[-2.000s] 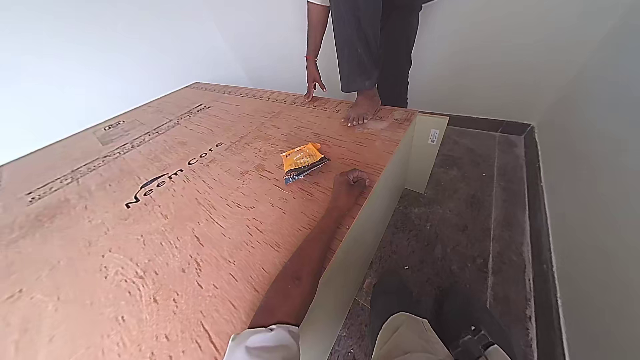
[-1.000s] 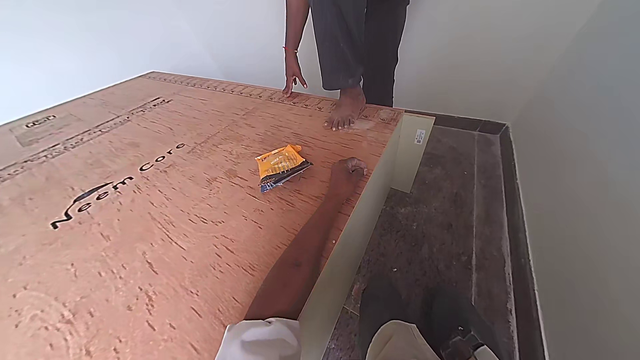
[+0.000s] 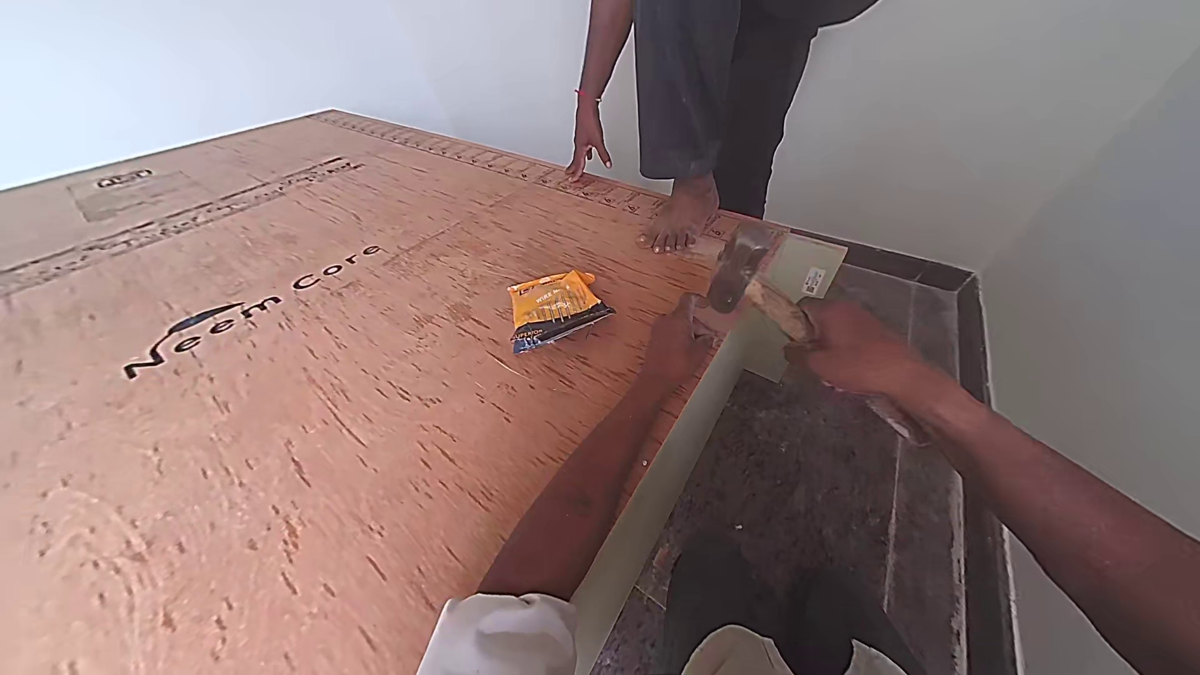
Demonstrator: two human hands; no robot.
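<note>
My right hand is closed around the wooden handle of a hammer, whose metal head is raised by the board's right edge, close to my left hand. My left hand rests on the plywood board near that edge, fingers curled; whether a nail is between them cannot be seen. Left of it on the board lies an orange and dark blue plastic packet of wire nails. Under the board's edge runs a pale green panel.
Another person's bare foot stands on the board's far corner, with that person's hand touching its far edge. A green panel with a label projects at the corner. Dark floor and a wall lie to the right.
My right hand has come into view with the hammer, over the board's right edge. My left hand stays by that edge. The other person's foot and hand remain at the far side.
</note>
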